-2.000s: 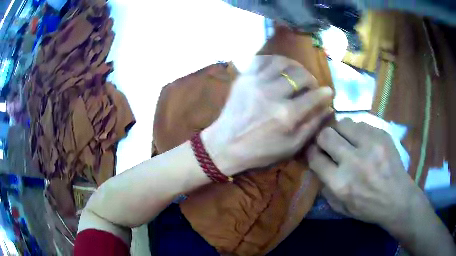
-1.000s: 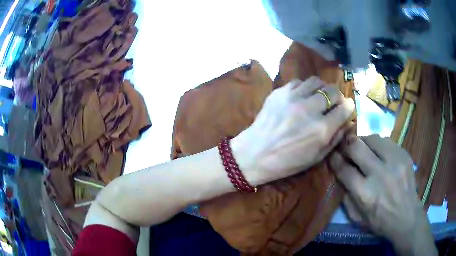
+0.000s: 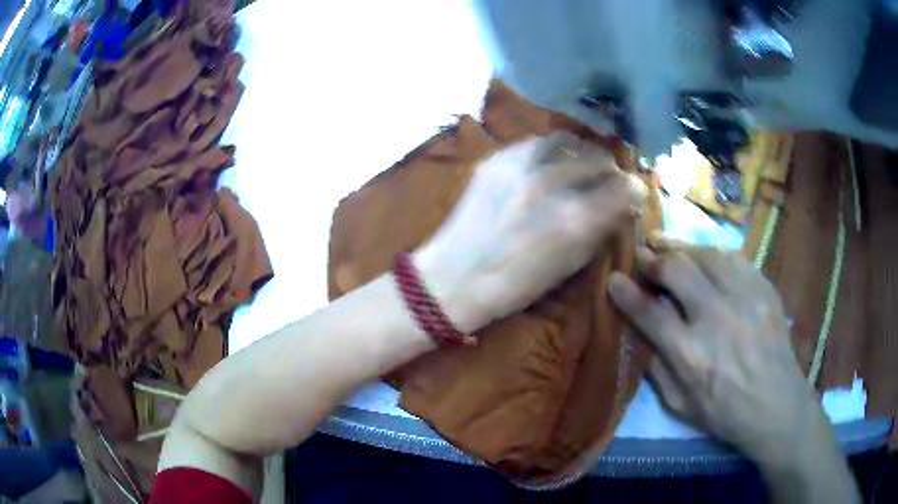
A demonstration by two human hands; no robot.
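Observation:
A rust-brown fabric panel with gathers lies on the white table, its lower edge hanging over the front rim. My left hand lies on the panel with bent fingers near the machine head, gripping its right edge; the hand is slightly blurred. My right hand is just right of it, thumb and fingers pinching the same edge. A pale line runs along the panel's right edge below the hands. The needle and presser foot cannot be made out.
A large heap of rust-brown cut panels lies at the left, with pale thin strips below it. Brown zipper strips hang at the right, with yellow-tan strips beside the machine head. The curved grey table edge crosses the front.
The panel and both hands sit farther forward and left in view than a second ago, with more of the front table edge showing. Both hands stay on the panel's right edge.

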